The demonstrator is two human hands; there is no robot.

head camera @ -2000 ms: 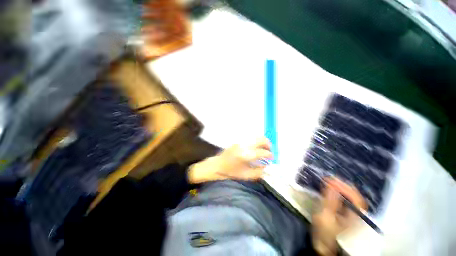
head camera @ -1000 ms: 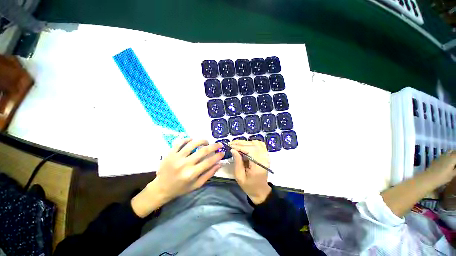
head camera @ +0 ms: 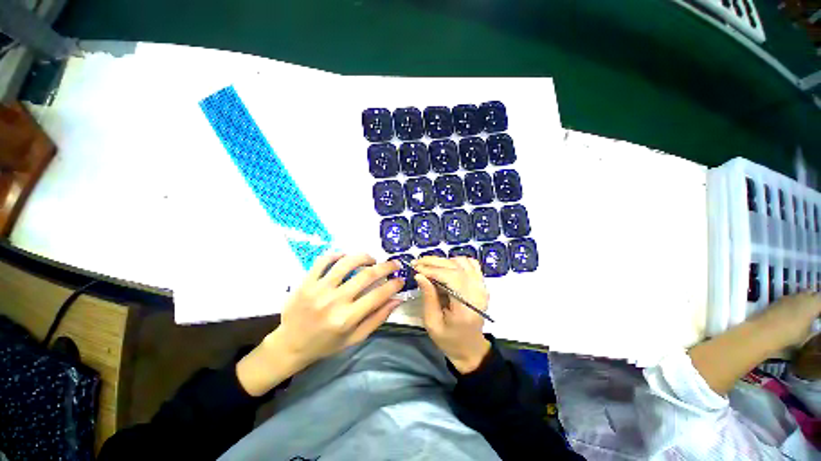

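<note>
Black plastic parts (head camera: 443, 156) with pale centre marks lie in a neat grid on a white sheet (head camera: 558, 297). My right hand (head camera: 456, 302) holds thin tweezers (head camera: 466, 300), tips at the nearest left part of the grid. My left hand (head camera: 335, 306) is beside it, fingertips on that same part and palm down. The blue strip (head camera: 261, 167) lies slanted on the sheet, its near end under or beside my left fingers. Whatever is at the tweezer tips is too small to tell.
A green belt (head camera: 432, 40) runs behind the bench. A white compartment tray (head camera: 731, 243) with dark parts stands at right, with another person's arm (head camera: 752, 340) at it. An orange-brown fixture (head camera: 22, 162) is at far left. A dark speckled mass (head camera: 45, 396) is at lower left.
Two seconds ago my left hand held the blue strip's near end and my right hand was over the grid's near edge. Since one second ago both hands have stayed nearly still at the corner part.
</note>
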